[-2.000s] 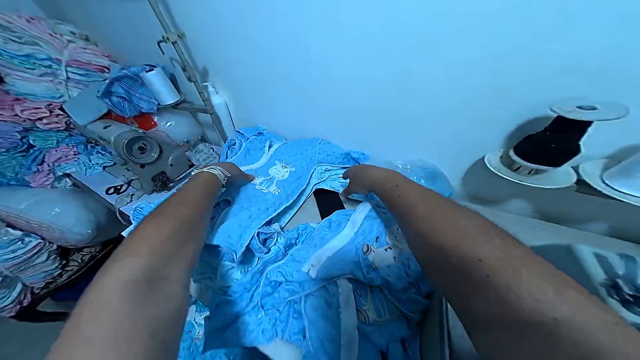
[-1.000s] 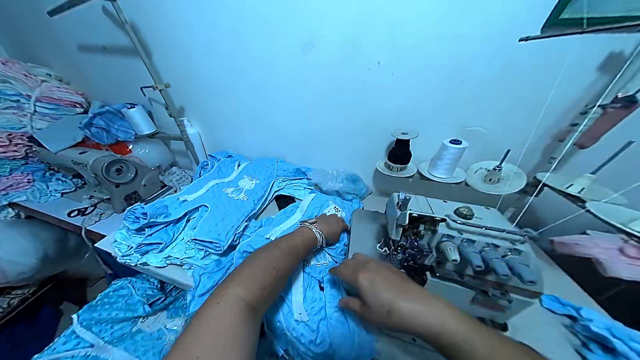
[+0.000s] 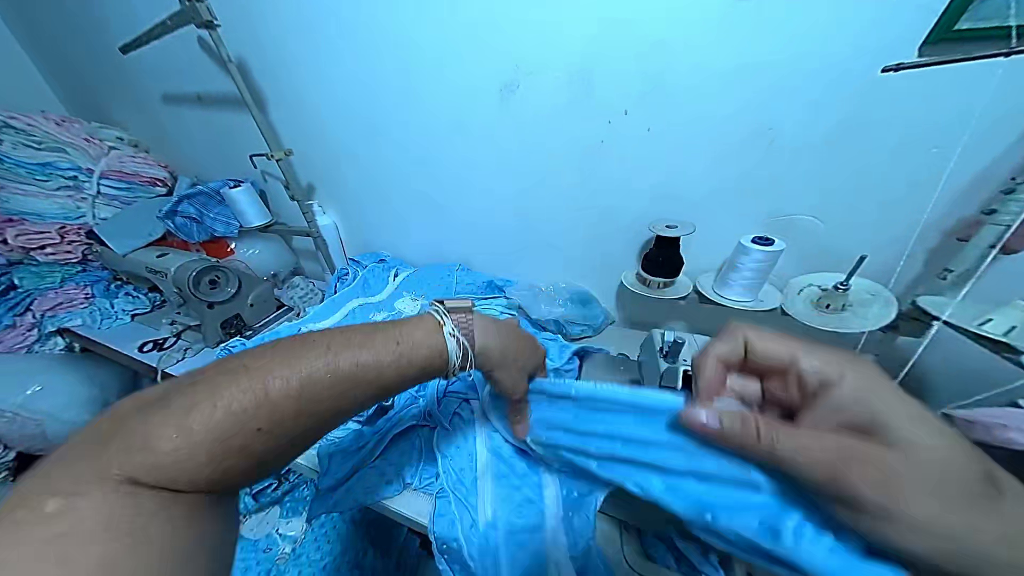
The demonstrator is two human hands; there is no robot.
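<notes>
A light blue fabric garment (image 3: 608, 424) is stretched between my two hands in front of the overlock sewing machine (image 3: 666, 356), whose body it largely hides. My left hand (image 3: 512, 364), with a watch and white threads around the wrist, grips the garment's upper edge. Nearer and blurred, my right hand (image 3: 792, 416) pinches the same edge at the right. More blue garments with white strips (image 3: 384, 296) lie heaped behind and below my left arm.
Another sewing machine (image 3: 212, 288) stands at the left, with scissors (image 3: 170, 340) in front and bundled fabric pieces (image 3: 72, 176) beyond. A black spool (image 3: 662, 260) and a white thread cone (image 3: 750, 268) stand along the wall. A clear plastic bag (image 3: 564, 308) lies behind the garments.
Both hands were low on the blue fabric a second ago; now they hold a garment edge raised and stretched, my right hand farther right. The view has swung right since the oldest frame.
</notes>
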